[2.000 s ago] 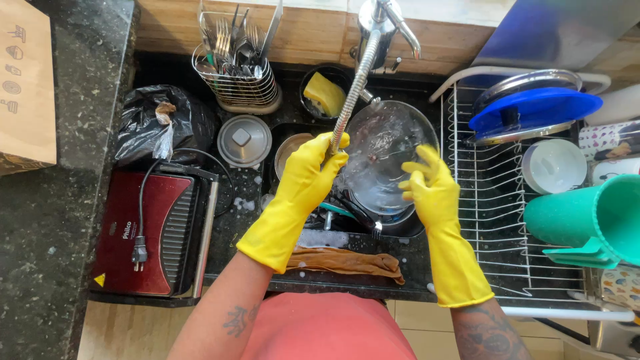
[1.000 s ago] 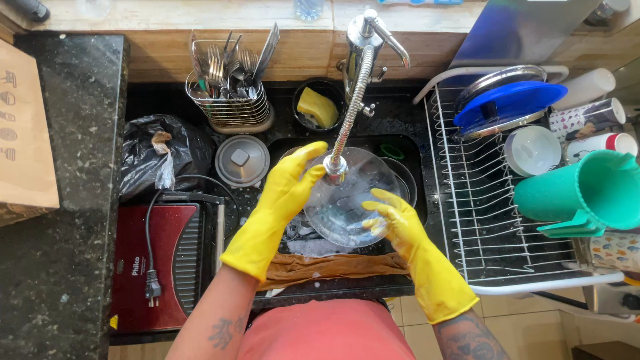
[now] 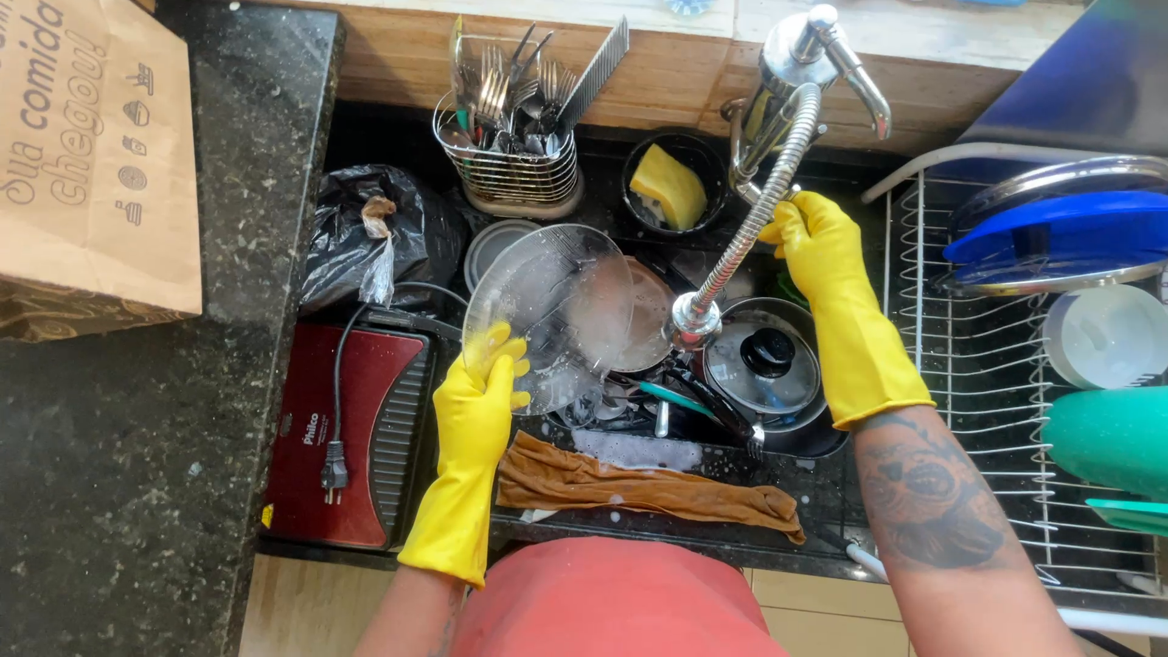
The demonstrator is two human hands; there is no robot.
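Note:
My left hand [image 3: 479, 411], in a yellow rubber glove, grips the lower left rim of a clear glass plate [image 3: 547, 319], tilted over the sink's left part. My right hand [image 3: 808, 237], gloved too, reaches to the faucet [image 3: 776, 119]; its fingertips are at a small lever beside the flexible metal hose. The hose's spray head [image 3: 693, 321] hangs over the sink, right of the plate. Below it sit a pot with a glass lid [image 3: 762, 365] with a black knob, a teal-handled utensil [image 3: 675, 399] and other dishes. A brown cloth [image 3: 648, 488] lies along the sink's front edge.
Behind the sink stand a cutlery basket [image 3: 520, 169] and a black bowl [image 3: 639, 201] with a yellow sponge [image 3: 671, 185]. At left are a black plastic bag [image 3: 411, 228], a red Philco grill [image 3: 338, 438] and a paper bag [image 3: 100, 164]. A white wire dish rack [image 3: 949, 365] stands right.
The plate has moved left, out from under the spray head, with my left hand now at its rim. My right hand has left the plate and moved up to the faucet.

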